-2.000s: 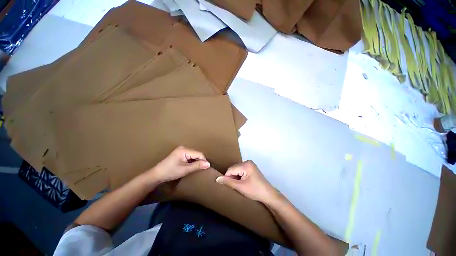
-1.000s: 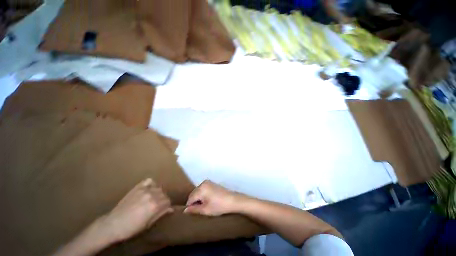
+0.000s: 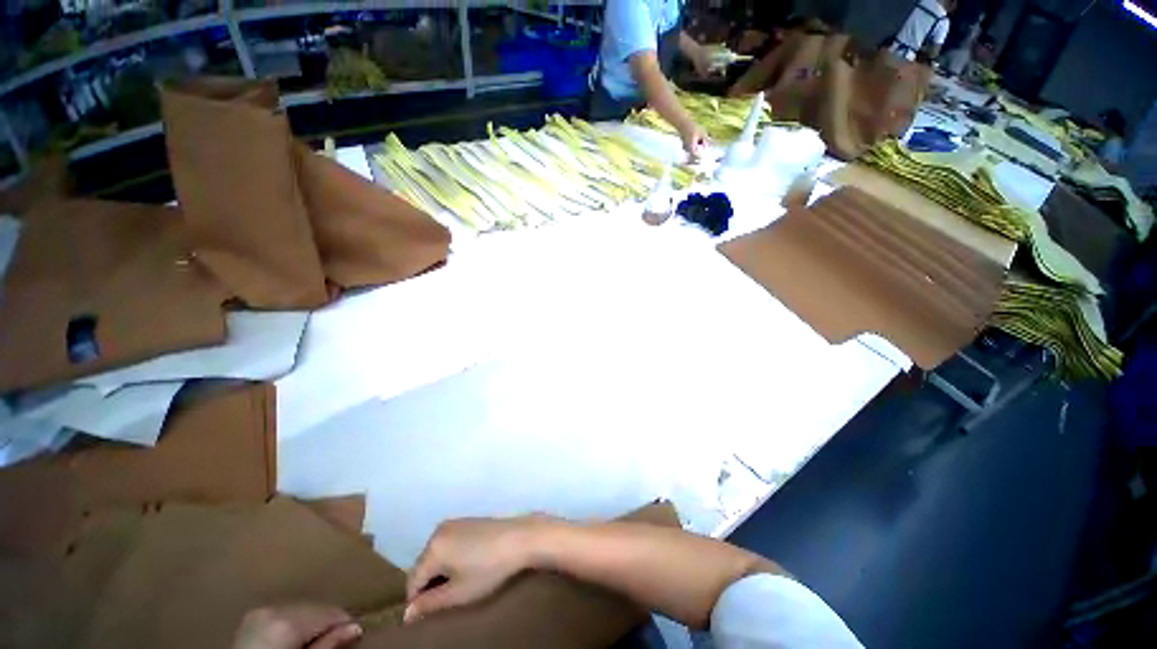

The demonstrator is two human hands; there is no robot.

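Observation:
A brown bag panel (image 3: 546, 611) lies at the bottom of the view, partly cut off by the frame's edge. My right hand (image 3: 476, 564) pinches its upper edge between thumb and fingertips. My left hand (image 3: 301, 626), cut off by the bottom edge, is close to its left with the fingertips at the same edge. More brown panels (image 3: 216, 552) lie loosely stacked at the lower left. The part of the held panel below my hands is out of view.
Folded brown pieces (image 3: 241, 190) stand far left over white paper sheets (image 3: 260, 349). Yellow and white strips (image 3: 508, 171) lie across the back, beside a coworker (image 3: 641, 51). A dark bundle (image 3: 705, 212), white bottle (image 3: 659, 199) and overlapped panels (image 3: 875, 273) are farther right.
The view has swung up and right, showing the coworker and shelving. My hands appear lower in the picture, still at the panel's edge, and my left hand is now mostly cut off.

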